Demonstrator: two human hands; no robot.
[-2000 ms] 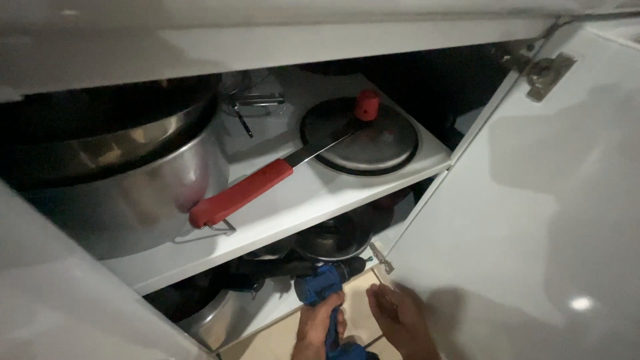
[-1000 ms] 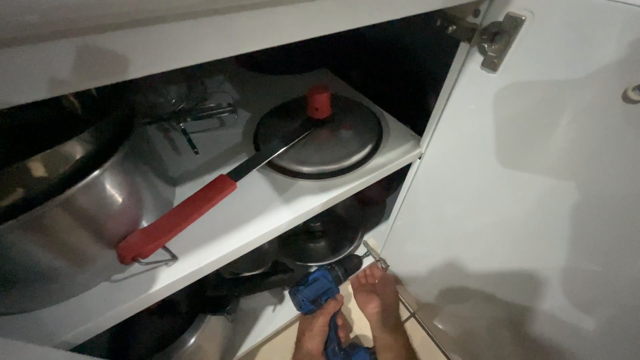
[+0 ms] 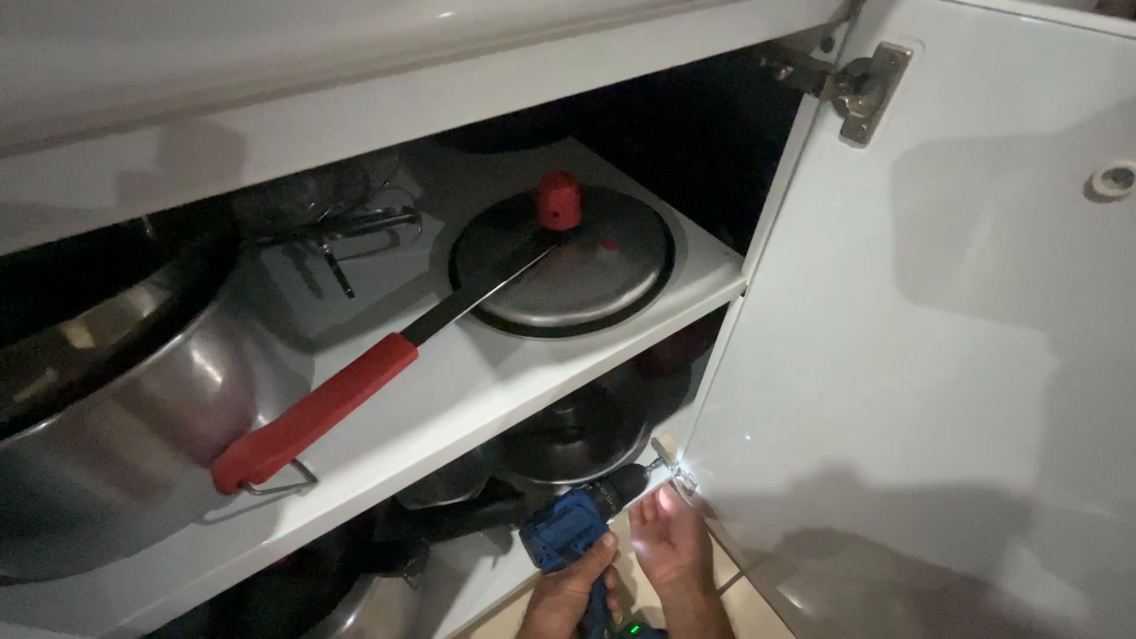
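My left hand (image 3: pixel 572 590) is closed around the grip of a blue cordless drill (image 3: pixel 568 530) at the bottom of the view. The drill's black chuck points up and right, its bit at the lower cabinet hinge (image 3: pixel 682 475), where a bright light falls. Just below that hinge is my right hand (image 3: pixel 670 537), palm up with the fingers raised close to the metal; whether they touch it cannot be told. The white cabinet door (image 3: pixel 932 355) stands open on the right. Near its top is the upper hinge (image 3: pixel 865 93).
On the white shelf (image 3: pixel 390 435) lie a pan lid with a red knob (image 3: pixel 561 257), a red-handled utensil (image 3: pixel 319 413) and a large metal pot (image 3: pixel 133 435). Below the shelf are a dark lid (image 3: pixel 568 435) and other cookware. Tiled floor (image 3: pixel 741 590) shows beneath the door.
The drill's tip has come to the lower hinge, and a bright light now shows there. My right hand has moved up to just below the hinge. The view has shifted closer.
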